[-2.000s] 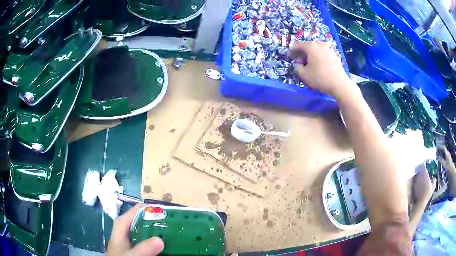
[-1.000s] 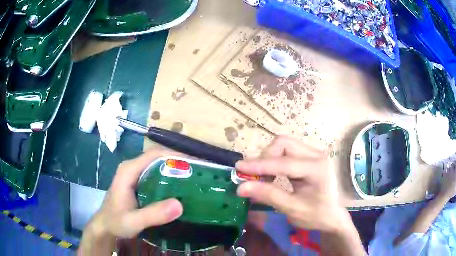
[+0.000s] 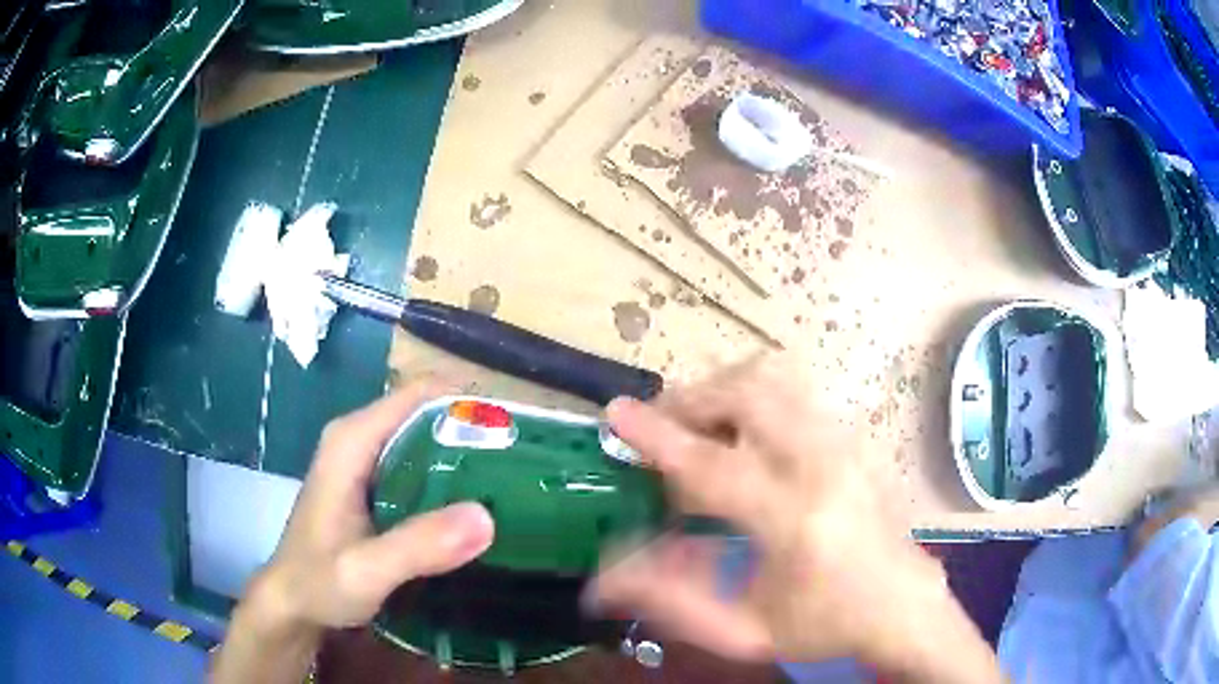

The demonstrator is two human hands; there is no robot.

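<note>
The glossy green shell [image 3: 535,501] with a pale rim is at the bottom centre. My left hand [image 3: 381,535] grips its left side, thumb on the green face. A red-orange lamp piece [image 3: 476,422] with a silver-white surround sits at the shell's upper left corner. A second lamp piece [image 3: 618,438] is at the upper right corner, mostly hidden by my fingers. My right hand [image 3: 762,521] is blurred, with a fingertip at that second lamp piece and the thumb apart, lower down. The hammer [image 3: 521,354] with a white padded head lies just beyond the shell.
A white glue cup [image 3: 763,131] with a pale stick stands on stained cardboard pads [image 3: 668,214]. A blue parts bin [image 3: 909,67] is at the top right. Green shells are stacked at left [image 3: 80,254] and lie at right [image 3: 1029,401]. A coworker's blue sleeve [image 3: 1130,601] shows at lower right.
My right hand went from the parts bin to the shell's right corner, where it held a lamp piece; now its thumb has moved away and down. The view has shifted, bringing the shell more into frame.
</note>
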